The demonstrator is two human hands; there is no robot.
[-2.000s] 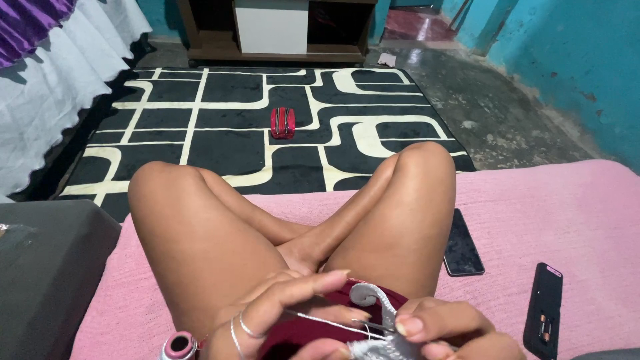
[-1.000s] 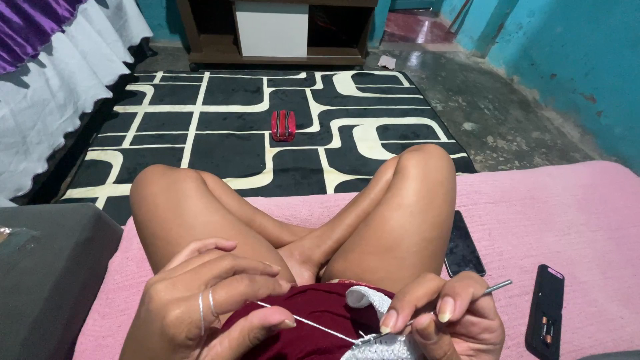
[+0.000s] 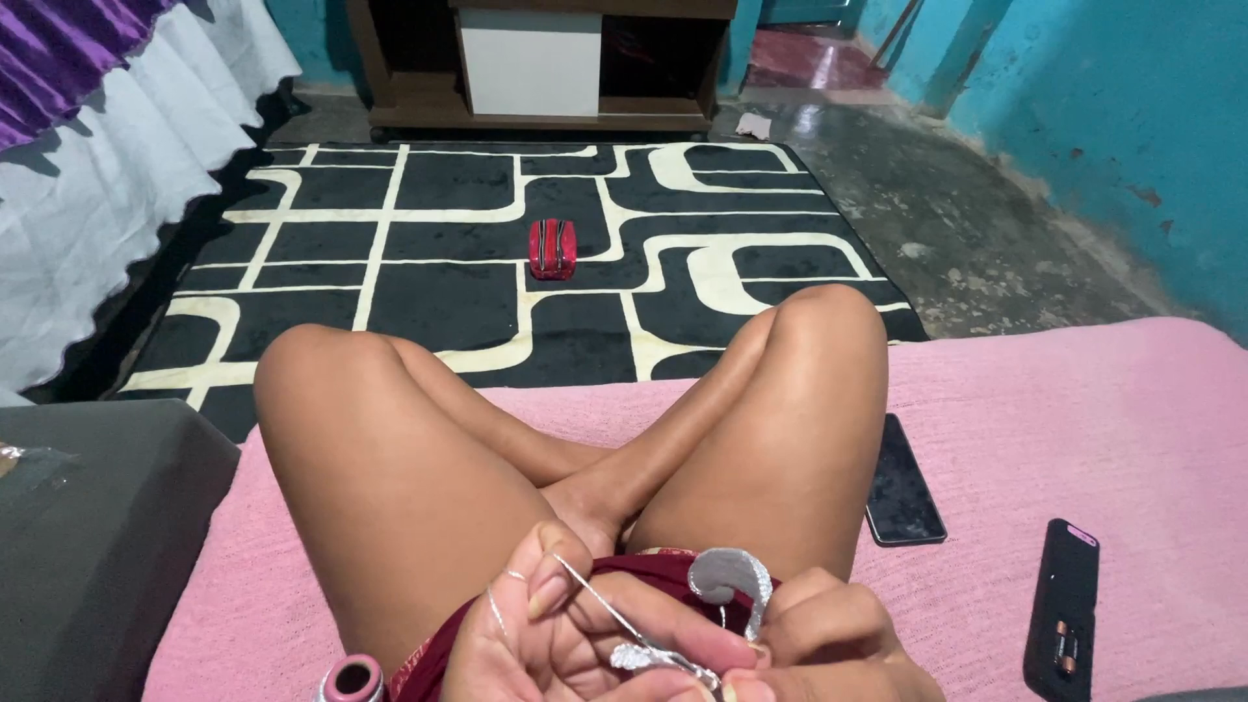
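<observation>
At the bottom centre, my left hand (image 3: 575,624) has white thread (image 3: 600,597) looped round its fingers and pinches a small piece of silvery-white crochet work (image 3: 651,657). Close against it, my right hand (image 3: 838,643) grips the work's other side, fingertips nearly touching the left ones. A curled silvery-white strip (image 3: 731,573) rises between the hands. The crochet hook is not clearly visible now; my right fingers may hide it. A pink-rimmed thread spool (image 3: 351,679) stands by my left thigh, at the bottom edge.
A smartphone (image 3: 905,487) and a black case with batteries (image 3: 1061,614) lie on the pink cover (image 3: 1033,419) at right. A grey cushion (image 3: 88,546) is at left. Beyond my crossed legs, a red zipped pouch (image 3: 553,250) sits on the patterned rug (image 3: 439,244), before a wooden cabinet (image 3: 531,64).
My hands, apart one second ago, have come together at the work. The metal hook that stuck out from my right hand then no longer shows clearly.
</observation>
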